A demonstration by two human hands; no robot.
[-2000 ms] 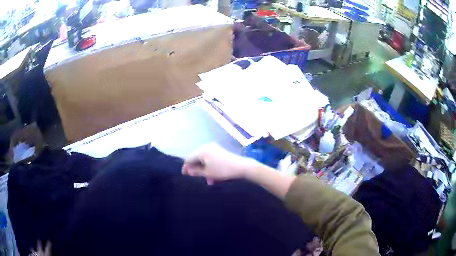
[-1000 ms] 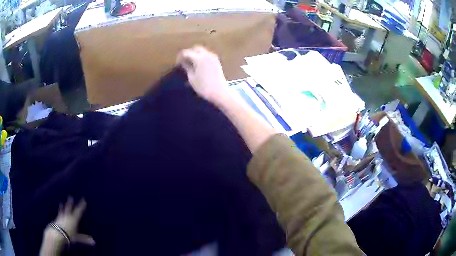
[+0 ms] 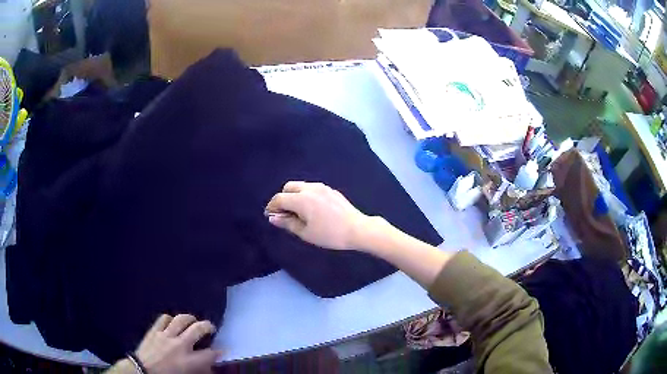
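A dark garment (image 3: 183,175) lies spread over the left and middle of the pale table (image 3: 278,314). My right hand (image 3: 311,215) is over the garment's middle, fingers curled in; a small pale bit shows at its fingertips, too small to name. Whether it grips cloth is hidden. My left hand (image 3: 172,343), with a band at the wrist, is at the garment's lower edge near the table's front edge. Its fingers are bent on the cloth; whether they pinch it cannot be told.
A paper stack (image 3: 468,88) lies at the table's back right. Blue round items (image 3: 439,162) and small-bottle clutter (image 3: 523,190) sit at the right corner. Another dark garment (image 3: 585,314) is at lower right. A yellow-guarded fan (image 3: 7,102) stands at the left edge.
The garment, lifted by my right hand a second ago, now lies lower and flatter, baring the table in front. My right hand has come down and nearer; my left moved right and down, fingers now bent.
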